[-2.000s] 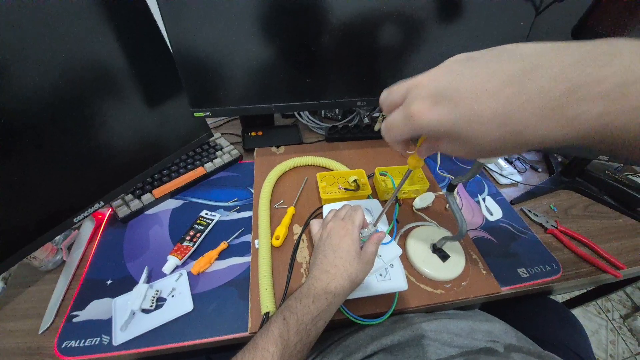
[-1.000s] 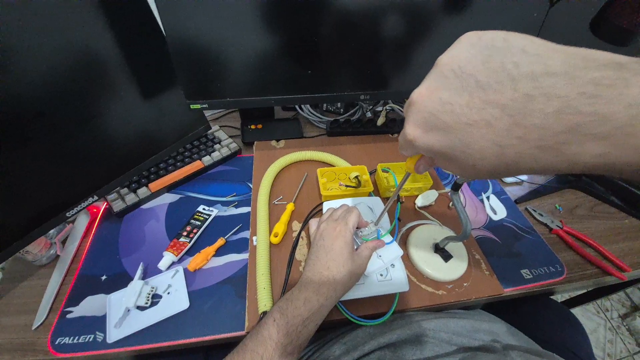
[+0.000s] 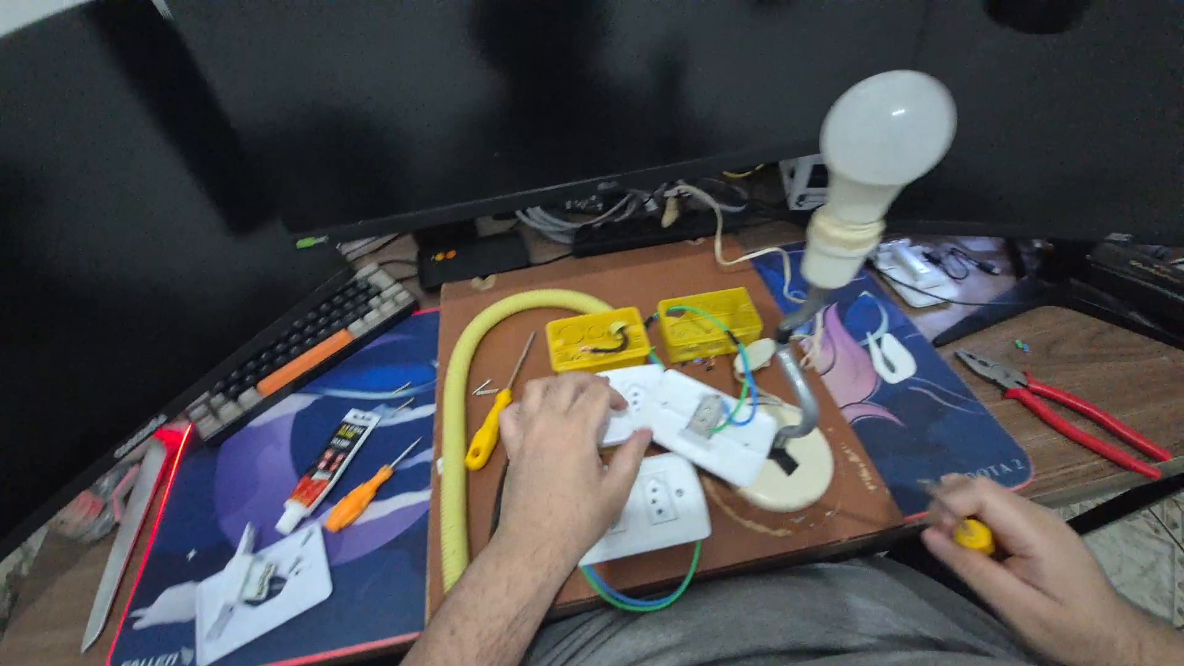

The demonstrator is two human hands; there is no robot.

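Observation:
My left hand [image 3: 578,444] rests on a white outlet plate [image 3: 638,393], its thumb and fingers at the plate's left part. Another white plate [image 3: 731,439] lies back up beside it, with green and blue wires on its socket module [image 3: 709,416]. A third white outlet plate [image 3: 680,504] sits nearer the board's front edge. My right hand [image 3: 999,546], at the lower right beyond the board, holds a screwdriver by its yellow handle [image 3: 973,535]. Two yellow electrical boxes [image 3: 599,340] stand behind the plates. A light bulb [image 3: 888,129] rises in its holder from a round cream base [image 3: 809,472].
A yellow corrugated conduit [image 3: 455,416] and a yellow screwdriver [image 3: 488,430] lie on the brown board [image 3: 805,573]. To the left are an orange screwdriver [image 3: 361,498], a glue-like tube [image 3: 328,467] and a white plate [image 3: 310,564]. Red-handled pliers [image 3: 1073,407] lie right, monitors [image 3: 592,111] behind.
My right hand has moved from above the plates to the lower right, still with the screwdriver. The light bulb, not visible before, now shows. The plates lie differently, with one turned back up.

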